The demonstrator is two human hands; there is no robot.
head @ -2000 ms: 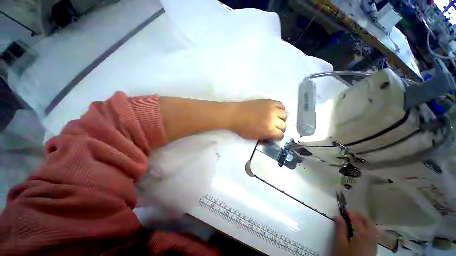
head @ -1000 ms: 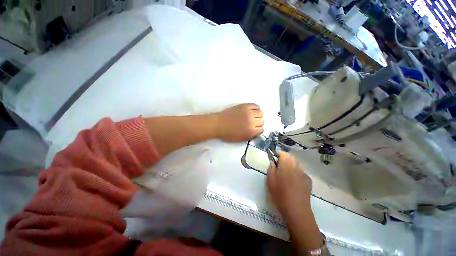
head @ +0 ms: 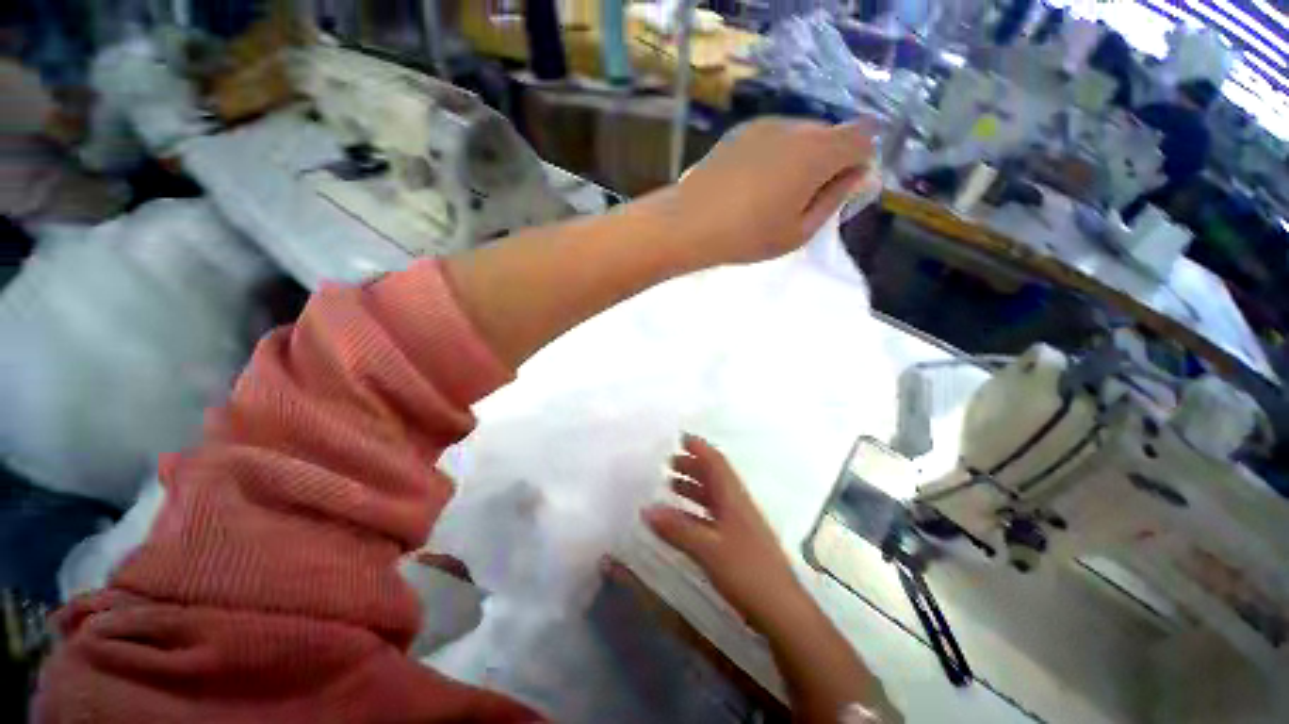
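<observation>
My left hand (head: 785, 187) is raised at the upper middle, its fingers shut on a corner of the sheer white fabric (head: 749, 333), which hangs down and spreads over the table. My right hand (head: 714, 523) is low in the middle over the fabric, fingers spread; I see nothing held in it. The black thread snips (head: 933, 622) lie on the machine bed in front of the presser foot (head: 901, 535). The fabric's lower part is crumpled and blurred toward my lap.
The off-white sewing machine head (head: 1103, 481) stands at right, with the pale lamp (head: 916, 410) left of it. Another sewing machine (head: 467, 163) is at upper left, beside a white fabric heap (head: 127, 354). A wood-edged table (head: 1018, 255) is at upper right.
My left hand has risen from beside the needle, lifting the fabric. My right hand has let go of the snips and moved left onto the fabric. The camera view has shifted.
</observation>
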